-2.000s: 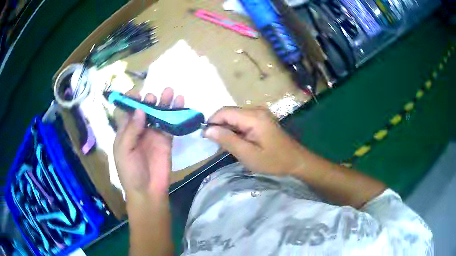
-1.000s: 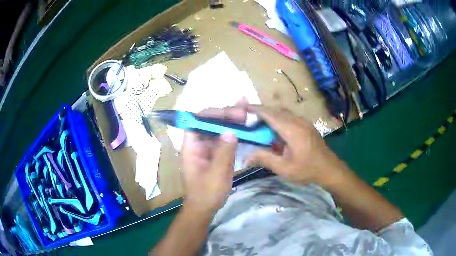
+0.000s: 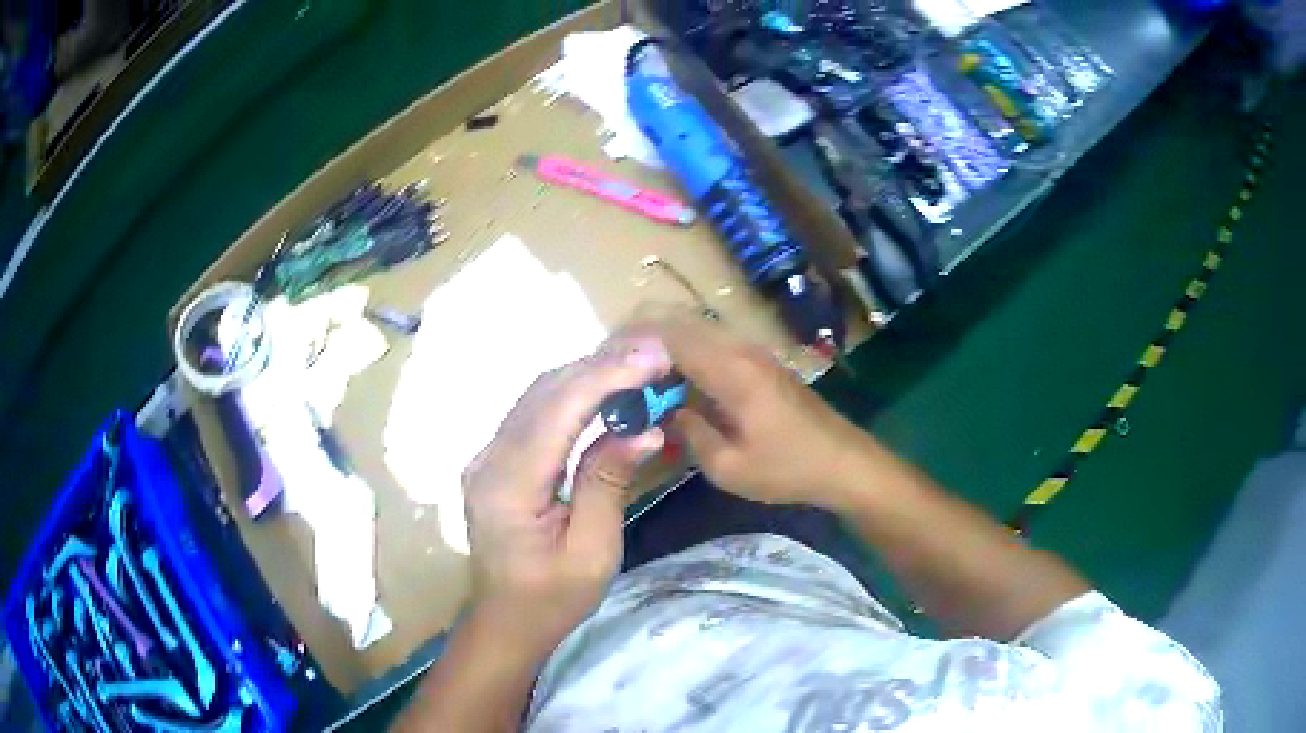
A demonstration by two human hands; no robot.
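The 3D pen (image 3: pixel 645 408) is black and teal and is seen nearly end-on, with its dark rounded end towards the camera. My left hand (image 3: pixel 552 480) holds it between thumb and fingers. My right hand (image 3: pixel 752 423) is on its other side, with the fingers closed around the teal part. Most of the pen's body is hidden by the hands. Both hands are above the front edge of the cardboard tray (image 3: pixel 416 652). A white paper sheet (image 3: pixel 480 358) lies behind my left hand.
A blue electric screwdriver (image 3: pixel 702 158) and pink utility knife (image 3: pixel 609 189) lie in the tray. At left are a tape roll (image 3: pixel 188 344), green boards with black pieces (image 3: pixel 337 244) and a blue bin of casings (image 3: pixel 265 673). A parts box (image 3: pixel 988 115) stands at upper right.
The pen has turned from lying sideways across both hands to nearly end-on. The dark lead seen earlier at its tail is no longer visible. The view has shifted.
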